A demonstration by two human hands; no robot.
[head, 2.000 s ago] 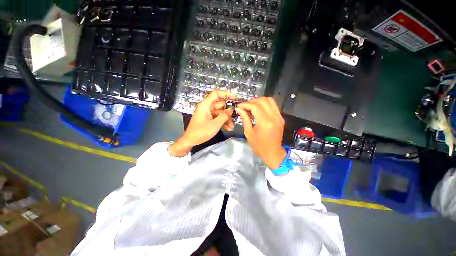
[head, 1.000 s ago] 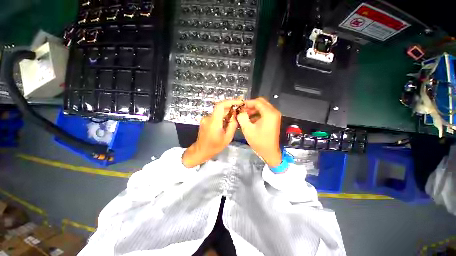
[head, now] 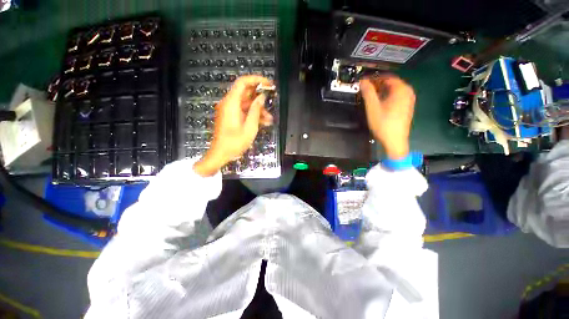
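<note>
My left hand (head: 240, 118) is over the right part of the clear tray (head: 201, 142), with a small light-coloured part (head: 264, 88) between thumb and fingers. My right hand (head: 390, 112) is at the right edge of the silver-white fixture (head: 342, 80) on the black machine (head: 324, 128). Its fingers are bent and slightly blurred; whether they hold anything cannot be told. A dark block sits in the fixture, partly hidden by the fingertips.
The black blister tray (head: 117, 85) lies at the left, with parts in its upper pockets. A white box (head: 28, 128) with a black hose is further left. A red button (head: 331, 169) is at the front edge. A blue wired device (head: 508, 99) and another person's sleeve (head: 546, 199) are at the right.
My hands, together before, are now apart. The left has moved left over the clear tray with a small part; the right has moved right to the fixture. The view has shifted right.
</note>
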